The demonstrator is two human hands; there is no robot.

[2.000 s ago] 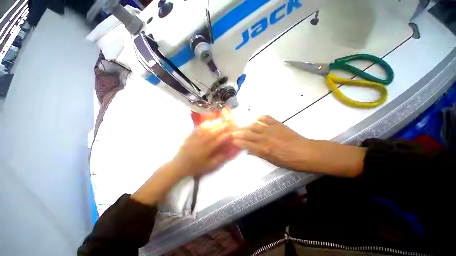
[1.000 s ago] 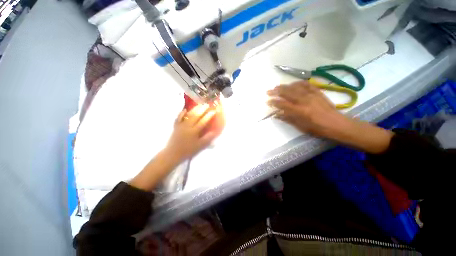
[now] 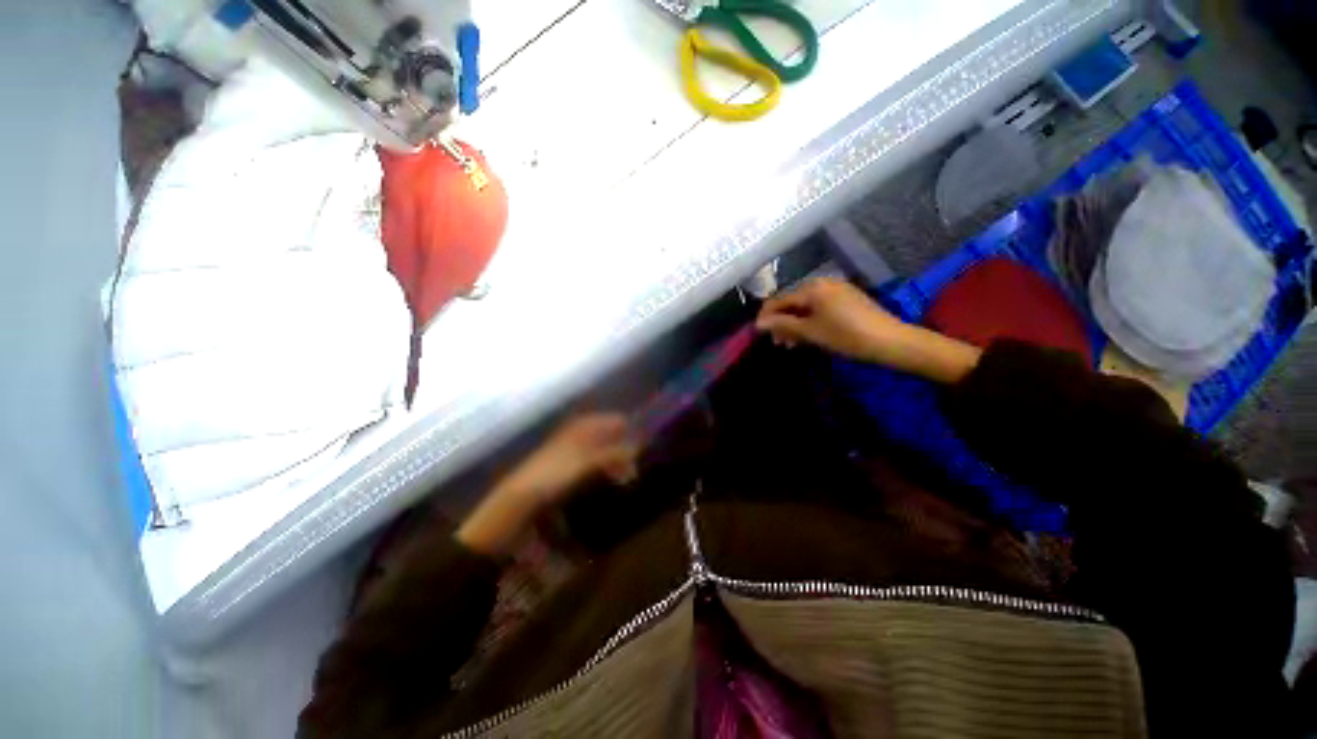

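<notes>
The white padded garment (image 3: 253, 318) lies on the machine table, with a red rounded piece (image 3: 448, 217) at its right edge, under the presser foot (image 3: 448, 145). Neither hand touches them. My right hand (image 3: 831, 321) is below the table's front edge, its fingers pinched on the upper end of a narrow pink-blue strip (image 3: 699, 383). My left hand (image 3: 578, 458) is blurred at the strip's lower left end; its grip cannot be made out. The scissors (image 3: 734, 87), with green and yellow loops, lie at the table's back, blades cut off by the picture's edge.
A blue crate (image 3: 1220, 123) at the right holds a stack of pale rounded pieces (image 3: 1184, 274), a red piece (image 3: 1011, 311) and a tan piece (image 3: 1148, 378). The ruler-marked table edge (image 3: 607, 339) runs diagonally between the machine and my body. Brown checked fabric (image 3: 149, 127) shows at the upper left.
Both hands have left the work at the needle and come down below the table edge, now with a strip between them. The view has swung down and right, showing the red piece and the crate.
</notes>
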